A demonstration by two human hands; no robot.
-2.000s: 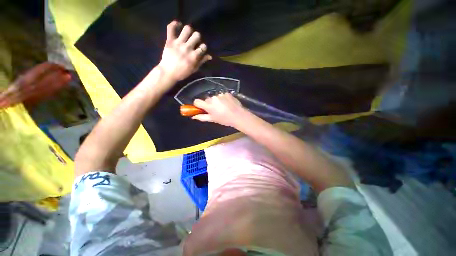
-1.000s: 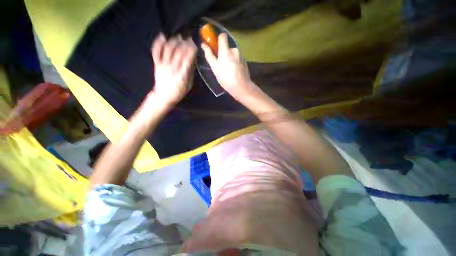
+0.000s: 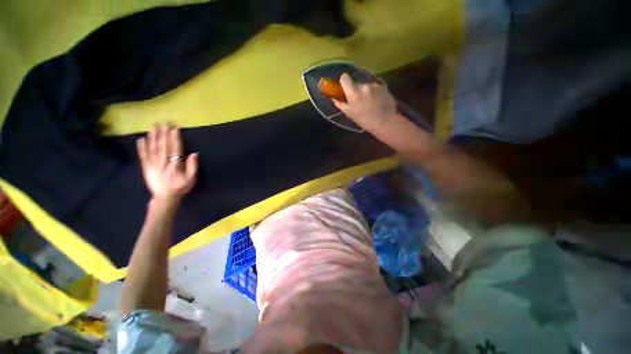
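Black trousers or leggings (image 3: 256,148) lie across the yellow table cover (image 3: 228,83), one leg along the near edge and one further away. My left hand (image 3: 167,164) lies palm down with fingers spread on the near leg, toward the waist part. My right hand (image 3: 367,104) grips the orange handle (image 3: 331,88) of the steam iron (image 3: 319,78), which is over the near leg toward its right end. The iron's pointed plate has a pale rim. My right forearm is blurred.
A grey-blue cloth (image 3: 481,69) covers the table's right end. Below the near edge are a blue plastic crate (image 3: 242,263) and crinkled clear blue bags (image 3: 398,242). Yellow cloth (image 3: 41,294) hangs at the lower left. The right side is dark and blurred.
The view has shifted to the right. The iron has moved right along the near leg, its plate now turned differently. My left hand has moved away from it and lies flat on the cloth.
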